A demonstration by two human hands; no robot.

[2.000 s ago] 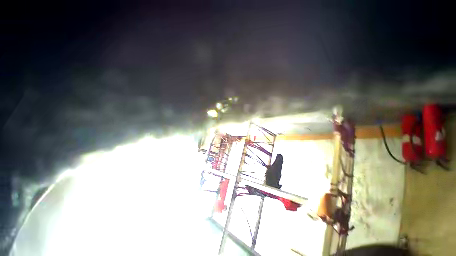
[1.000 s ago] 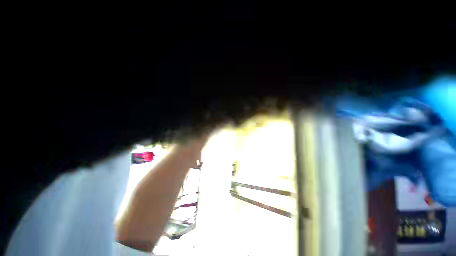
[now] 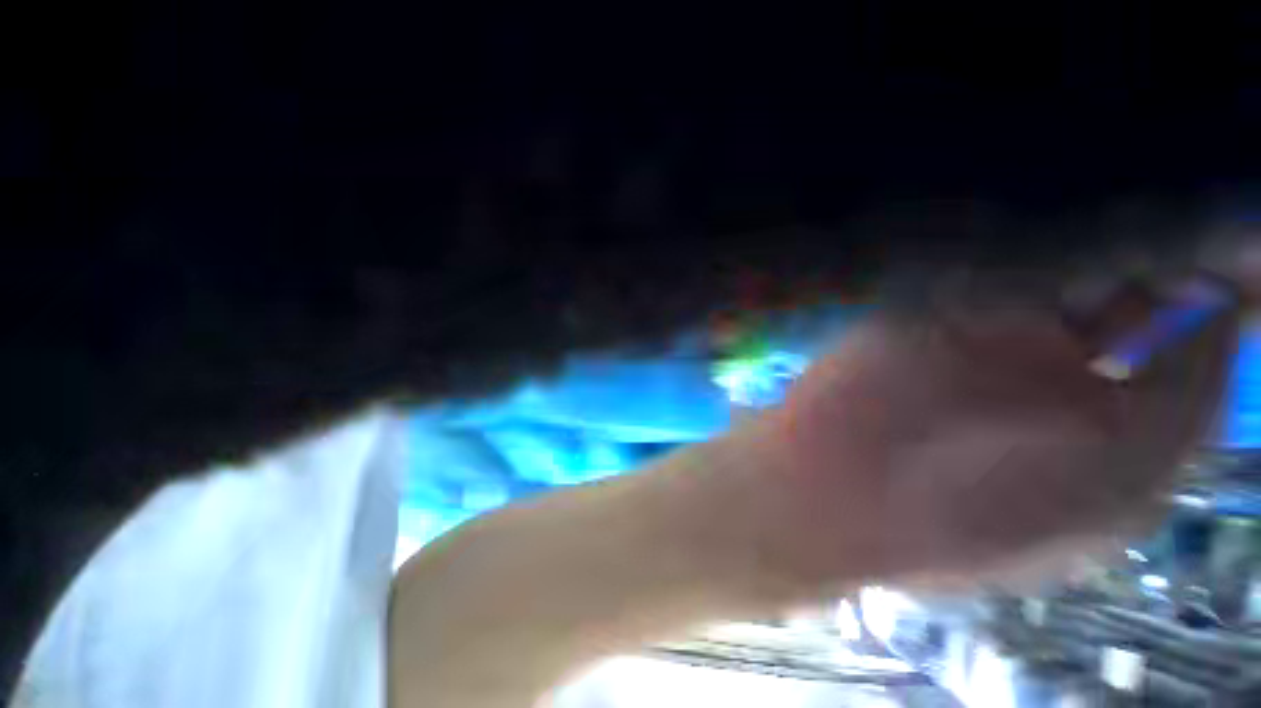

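Observation:
A very dark, fuzzy mass (image 3: 415, 166) covers the top of the head view; I cannot tell what it is. My left hand (image 3: 968, 457) is large and blurred at centre right, just below the mass. Its bare forearm comes from a white sleeve (image 3: 235, 567) at the lower left. The fingers are partly lost in the dark mass and blur. A small purple-blue strip (image 3: 1169, 329) shows by the fingers, and I cannot tell whether it is held. My right hand is not in view.
Bright blue, crumpled material (image 3: 553, 429), cloth or plastic, shows behind the forearm. At the lower right is a blurred clutter of grey, dark and shiny shapes (image 3: 1106, 629). More blue shows at the right edge.
The forearm has swung from the lower left across to the right, and the hand now shows. The racks and pale post have left the view; blue material and grey clutter show instead.

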